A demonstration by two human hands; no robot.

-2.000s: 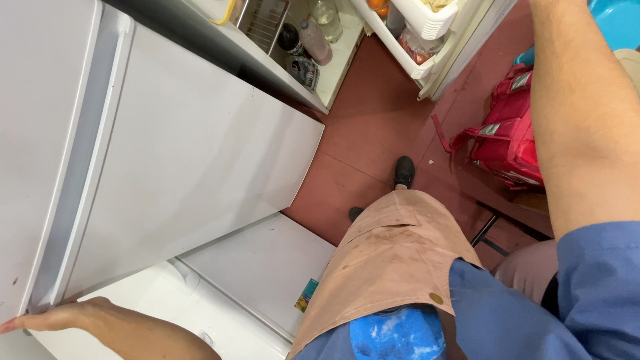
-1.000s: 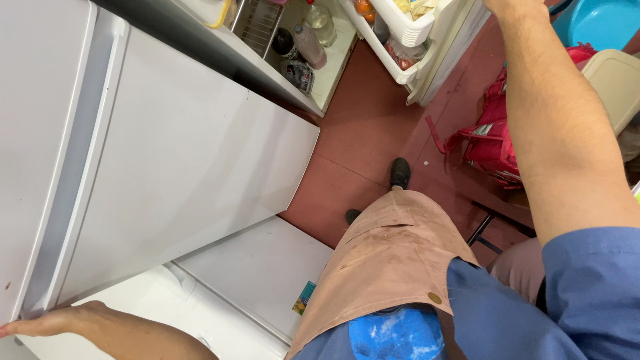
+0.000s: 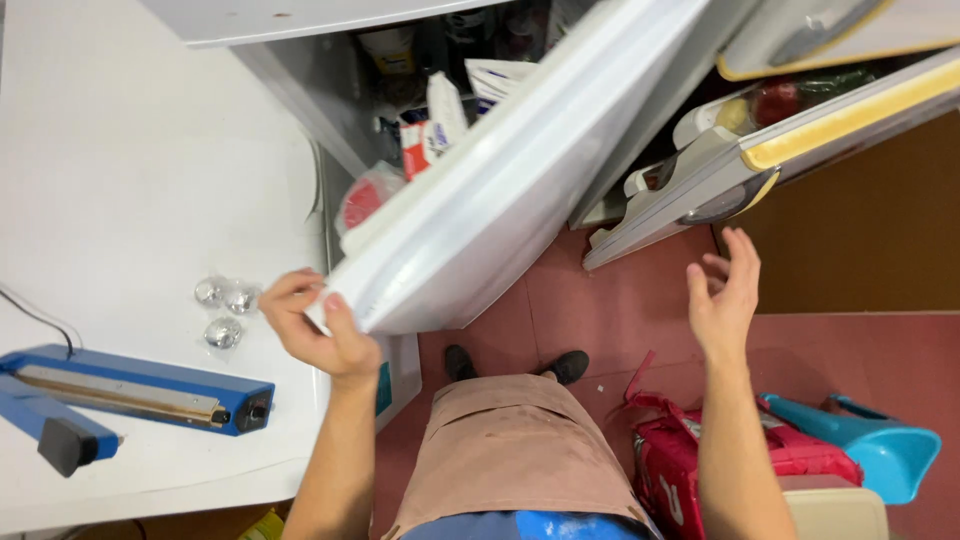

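Note:
My left hand (image 3: 330,330) grips the lower corner of a white refrigerator door (image 3: 480,210), thumb on the outer face and fingers behind the edge. The door stands ajar; behind it a red and white carton (image 3: 417,150), white packets and a bagged pink item (image 3: 365,201) show on the inner side. My right hand (image 3: 724,289) is in the air, fingers apart, holding nothing. Just above it is a second open door (image 3: 675,210) with a yellow edge strip and bagged vegetables (image 3: 780,101) behind it.
On the white counter (image 3: 142,187) at left lie a blue impulse heat sealer (image 3: 150,386) and several small foil-wrapped balls (image 3: 223,332). On the red floor at lower right are a red insulated bag (image 3: 675,457) and a turquoise plastic scoop (image 3: 892,450). A brown panel (image 3: 862,232) stands at right.
The view has turned a lot. The white door, closed before, is now partly open with my left hand on its corner. My right hand, cut off by the frame edge earlier, is now in full view.

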